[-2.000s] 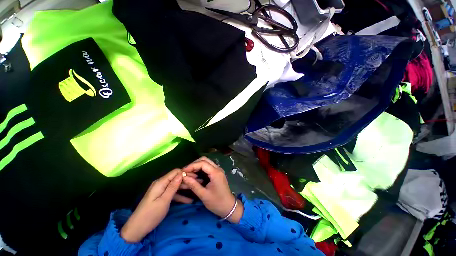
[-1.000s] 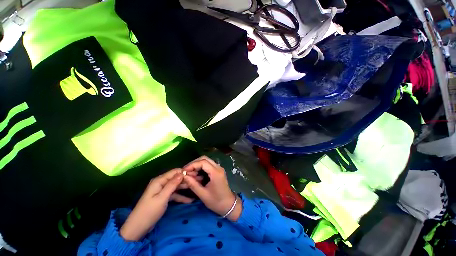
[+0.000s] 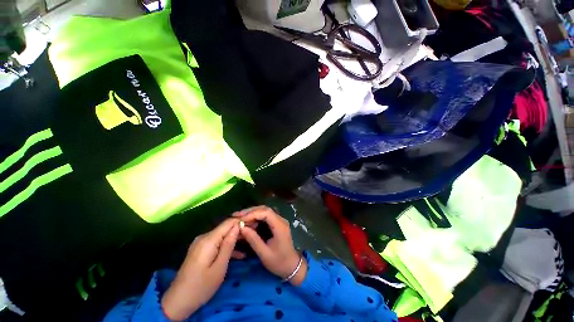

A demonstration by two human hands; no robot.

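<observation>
My left hand (image 3: 204, 267) and my right hand (image 3: 270, 242) meet over my lap at the bottom centre, fingertips together. A tiny pale thing (image 3: 241, 224) shows pinched between the fingertips; it is too small to identify. The black and neon-green garment (image 3: 170, 182) lies in front of me on the left and centre. Its printed black panel (image 3: 119, 113) shows a yellow-green hat and white lettering. A striped black part (image 3: 31, 170) with three neon-green stripes lies at the far left. Neither hand holds the garment.
Large scissors (image 3: 354, 51) lie at the top, beside a grey tray (image 3: 412, 19) and part of the machine (image 3: 283, 12). An open dark blue plastic bag (image 3: 434, 119) is right of centre. Neon-green and black cut pieces (image 3: 481, 201) are piled at the lower right, near a red cloth (image 3: 355, 242).
The view has tilted slightly, so the garment and scissors appear lower and further right, and more of the machine shows at the top. My hands remain together with the tiny thing between the fingertips.
</observation>
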